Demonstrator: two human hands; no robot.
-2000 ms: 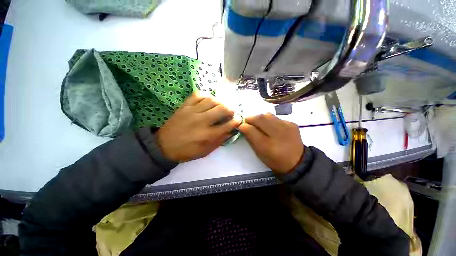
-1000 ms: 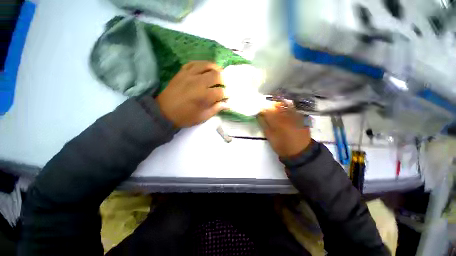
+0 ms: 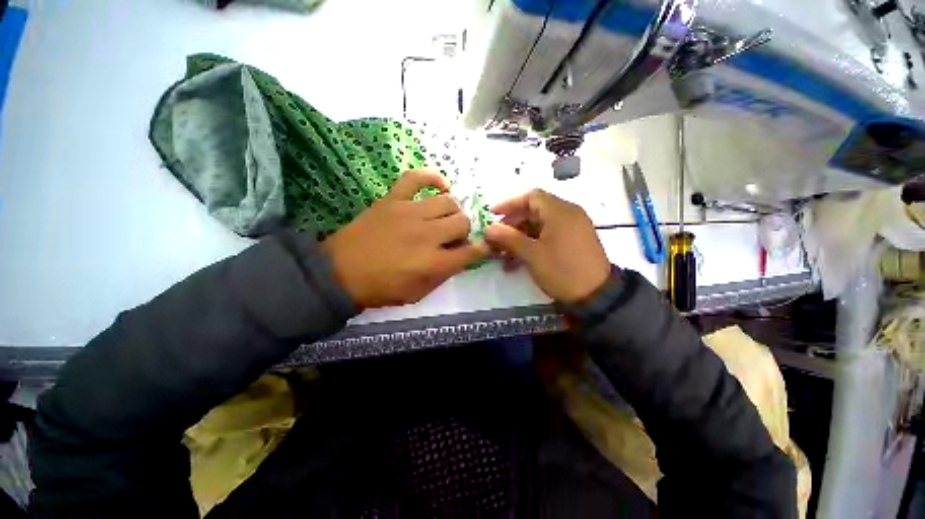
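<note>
A green printed sleeve lies on the white table, its open end with a pale grey-green inside facing left. My left hand is on the sleeve's right end, fingers bent and holding the cloth. My right hand pinches the edge of the same end, close to my left fingertips. The pinched part is small and partly washed out by bright light, and I cannot tell if a strip is there. The sewing machine head is just beyond my hands, its presser foot in the glare.
Blue-handled snips and a yellow-and-black screwdriver lie right of my right hand. A thin red-ended tool is farther right. The ruler-marked table edge runs in front of me. Yellow cloth is below. Another cloth piece is cut off at the top.
The view has shifted and the machine head appears farther up and right. The small pale piece seen on the table below my hands is no longer visible. Both hands are close together at the sleeve end.
</note>
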